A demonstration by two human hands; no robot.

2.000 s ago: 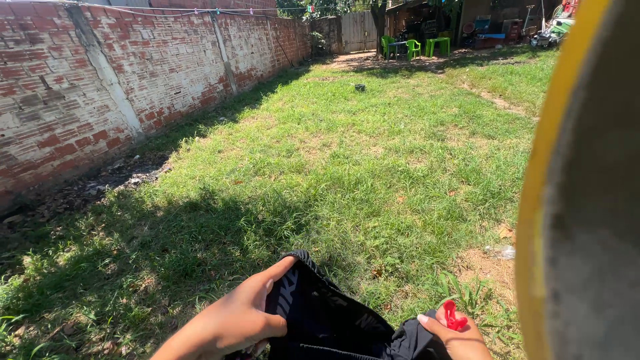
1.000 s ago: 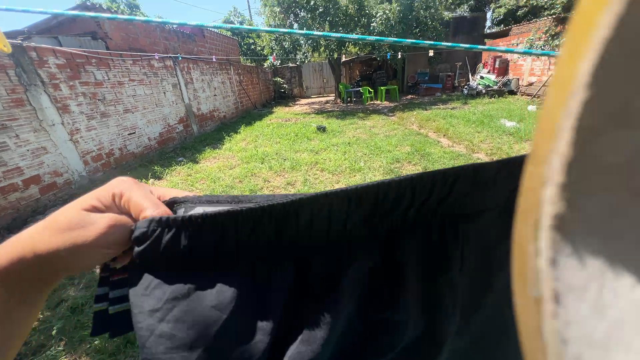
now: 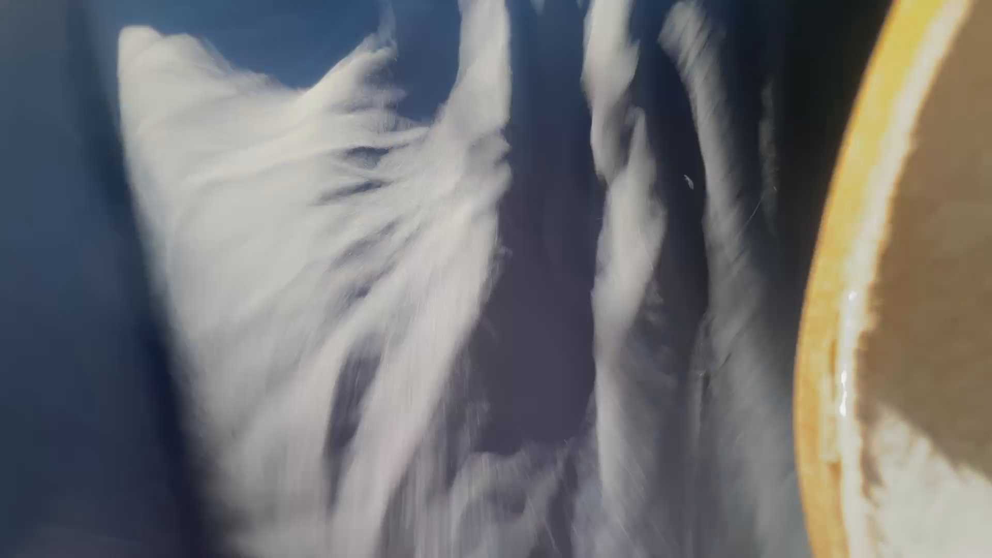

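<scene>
Dark cloth (image 3: pixel 535 325), likely the black garment held a moment ago, fills most of the head view from very close. Sunlight falls on its folds in pale, blurred patches. Neither my left hand nor my right hand shows in this frame, so what each one holds or touches is hidden.
A round-edged object with a yellow rim (image 3: pixel 821 310) and a grey-brown inside covers the right edge of the view, very near the camera. The cloth hides the yard behind it.
The dark garment has come up close to the camera and now blocks the grass, brick wall and line. My left hand, gripping its waistband a second ago, has left the view.
</scene>
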